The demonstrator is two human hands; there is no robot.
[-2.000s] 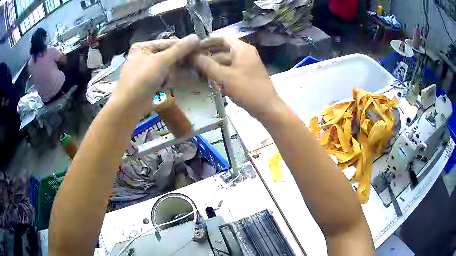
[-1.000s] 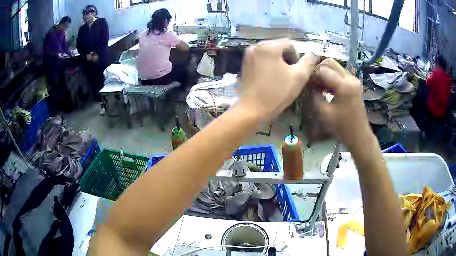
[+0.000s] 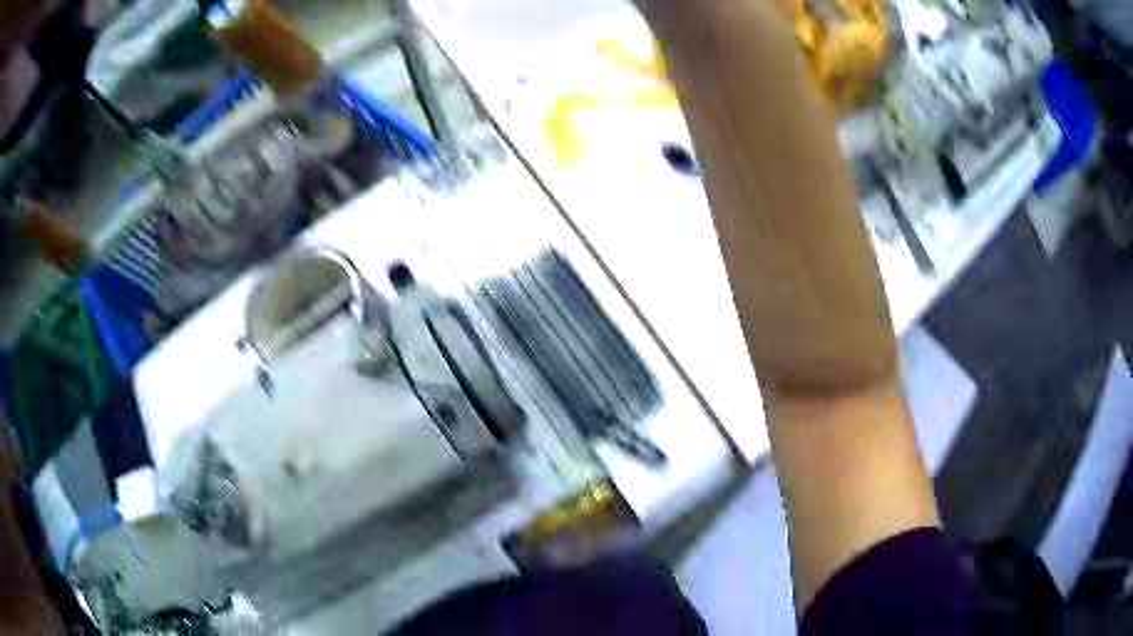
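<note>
My right forearm crosses the right half from the bottom to the top edge; my right hand is cut off above it. My left hand cannot be made out; a blurred brown shape lies at the left edge. The off-white sewing machine head (image 3: pixel 336 435) lies below, seen from above and blurred, with a round opening (image 3: pixel 298 298) at its back. An orange-brown thread cone (image 3: pixel 273 47) stands at the upper left, and another orange-brown cone (image 3: pixel 50 236) is near the left edge. No thread can be seen.
A white table (image 3: pixel 646 236) with a seam runs behind and right of the machine. A dark ribbed part (image 3: pixel 572 342) is beside the head. Yellow-orange strips (image 3: pixel 845 50) and another machine (image 3: pixel 957 124) are at the upper right. Blue (image 3: pixel 379 118) and green (image 3: pixel 62 373) crates are left.
The view has swung down and to the right, onto the machine. Both hands, earlier raised together at fingertip height above the cones, have left clear view; only my right forearm clearly remains.
</note>
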